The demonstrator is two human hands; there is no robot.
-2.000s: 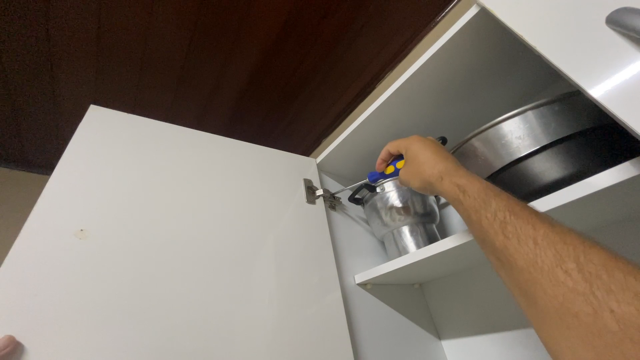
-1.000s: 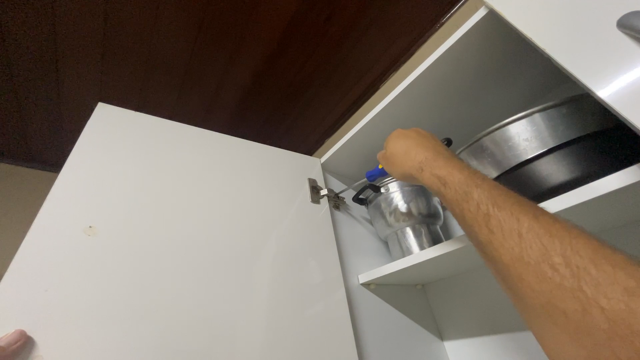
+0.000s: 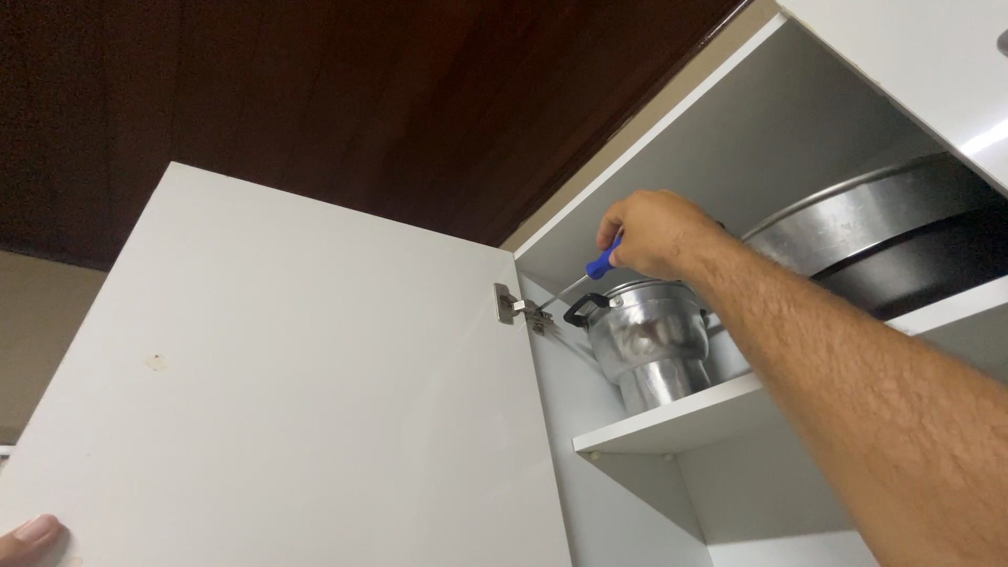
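Observation:
My right hand (image 3: pixel 654 235) is closed around the blue handle of a screwdriver (image 3: pixel 603 263). The metal shaft slants down left, and its tip meets the metal cabinet hinge (image 3: pixel 539 316) where it is mounted on the inner side wall. The hinge's cup is set in the white cabinet door (image 3: pixel 339 354), which stands open. At the lower left corner, only a finger or thumb of my left hand (image 3: pixel 35 537) shows, on the door near its outer edge; the rest is out of view.
Beside the hinge, an aluminium pot (image 3: pixel 650 327) with black handles stands on the white shelf (image 3: pixel 669 417). A large round metal pan (image 3: pixel 858 213) lies to its right, with a dark one under it. Above are a dark wood ceiling (image 3: pixel 354 102) and another white door (image 3: pixel 929 71).
My right hand has turned about the screwdriver handle; its yellow spots, visible two seconds ago, are now covered. The door and pots look unmoved.

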